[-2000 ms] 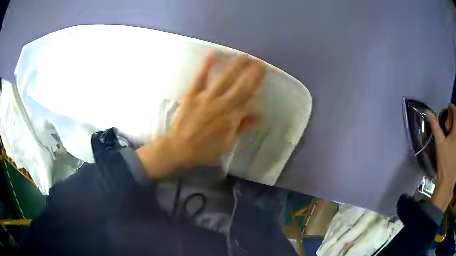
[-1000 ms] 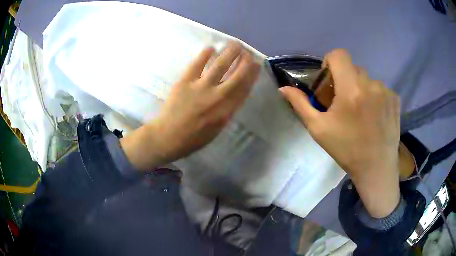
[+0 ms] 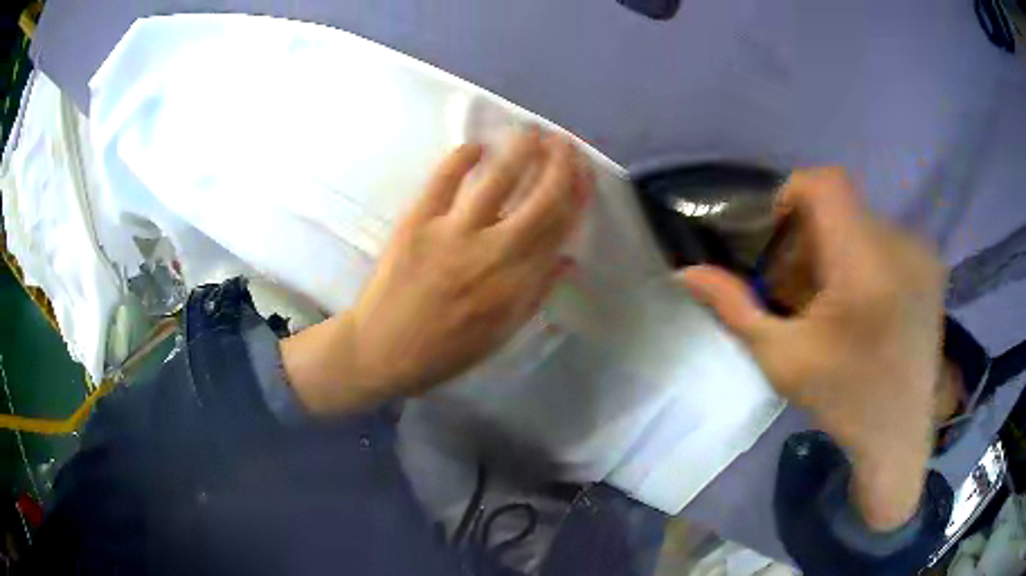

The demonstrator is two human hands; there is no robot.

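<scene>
A large white garment piece point(image 3: 281, 124) lies on the lilac-grey table and reaches over the near edge towards my lap. My left hand point(image 3: 467, 264) is spread on it near the long curved edge, with nothing seen in its grip. My right hand point(image 3: 861, 326), blurred, grips the handle of the steam iron point(image 3: 709, 214). The iron's dark, shiny body lies at the right part of the curved edge, its front pointing left. Its soleplate is hidden.
The lilac-grey table point(image 3: 776, 79) curves around the work. Dark objects show at its far edge. White cloth point(image 3: 51, 214) hangs at the left beside a yellow frame point(image 3: 51, 422). More white cloth is below the near right edge. A dark hose runs behind my right wrist.
Since two seconds ago my right hand has brought the iron from the right table edge to the white piece. In the last second the iron shifted slightly right and nearer. My left hand stays on the cloth.
</scene>
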